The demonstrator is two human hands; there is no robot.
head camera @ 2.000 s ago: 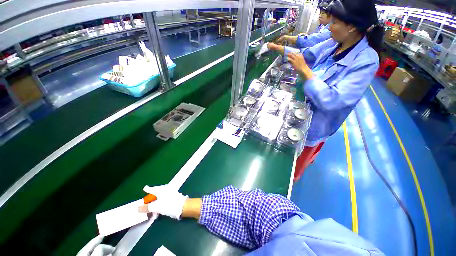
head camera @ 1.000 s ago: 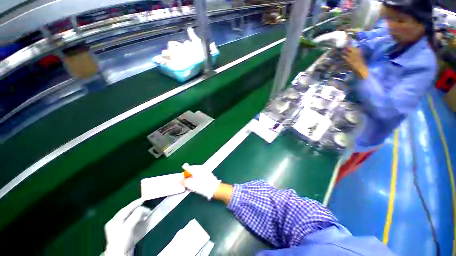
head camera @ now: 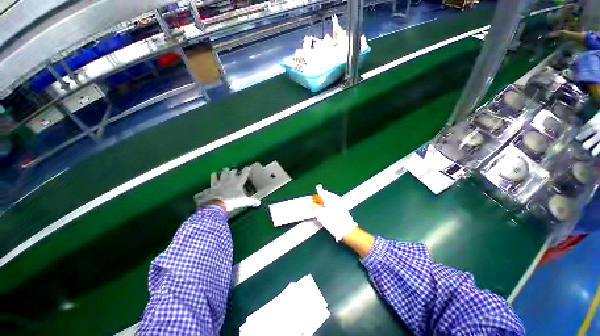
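My left hand (head camera: 228, 188), in a white knit glove, lies spread over the grey-clear blister tray (head camera: 271, 176) on the green belt. Its palm and fingers hide much of the tray; whether the fingers grip it I cannot tell. My right hand (head camera: 334, 215), also gloved, holds a flat white card (head camera: 291, 210) by its right end, above the belt's pale edging. A small orange piece (head camera: 317, 199) shows at the right thumb and fingers. A fanned stack of white inserts (head camera: 289, 311) lies on the near green surface.
Clear trays with round parts (head camera: 514, 167) are grouped at the right, with a printed leaflet (head camera: 432, 172) beside them. A light-blue bin (head camera: 320, 77) of white pieces stands across the belt by a metal post (head camera: 354, 46). Another worker's gloved hand (head camera: 591, 134) is at the right edge.
The view has swung left. My left hand has left the card end and reached forward onto the blister tray. My right hand still holds the card. More of the insert stack shows.
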